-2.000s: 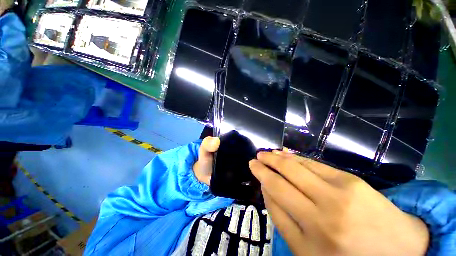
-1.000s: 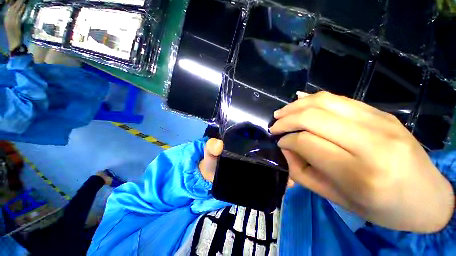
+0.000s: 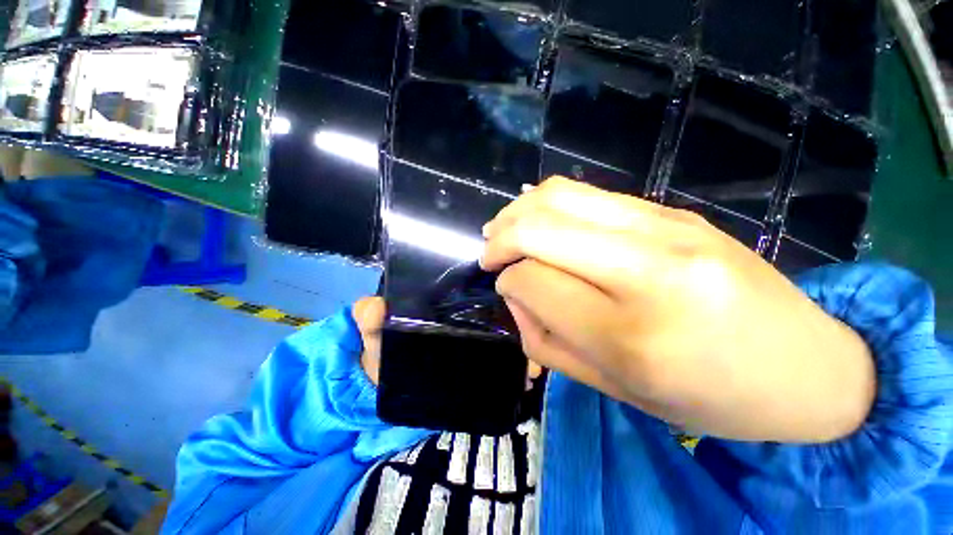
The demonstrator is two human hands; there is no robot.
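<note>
A glossy black phone screen (image 3: 449, 374) lies face up at the near edge of the tray, its far part running up under my right hand. My left hand (image 3: 370, 332) holds it from the left and below; only part of the thumb and a fingertip at the right edge show. My right hand (image 3: 669, 303) lies over the screen's right side, fingertips pinched at its surface, perhaps on a thin clear film; what they grip is too unclear to tell. The clear blister tray (image 3: 674, 105) holds several black screens face up in its pockets.
Another tray (image 3: 214, 115) with white-backed screens stands at upper left on the green bench (image 3: 274, 31). A person's blue sleeve (image 3: 63, 261) shows at left. A blue stool or frame (image 3: 204, 246) and yellow-black tape (image 3: 246, 305) are at the floor. A pale curved edge runs at upper right.
The view has shifted, so the trays sit further left. My right hand has moved from the screen's near part up along its right side. The person at left has lowered the arm out of view.
</note>
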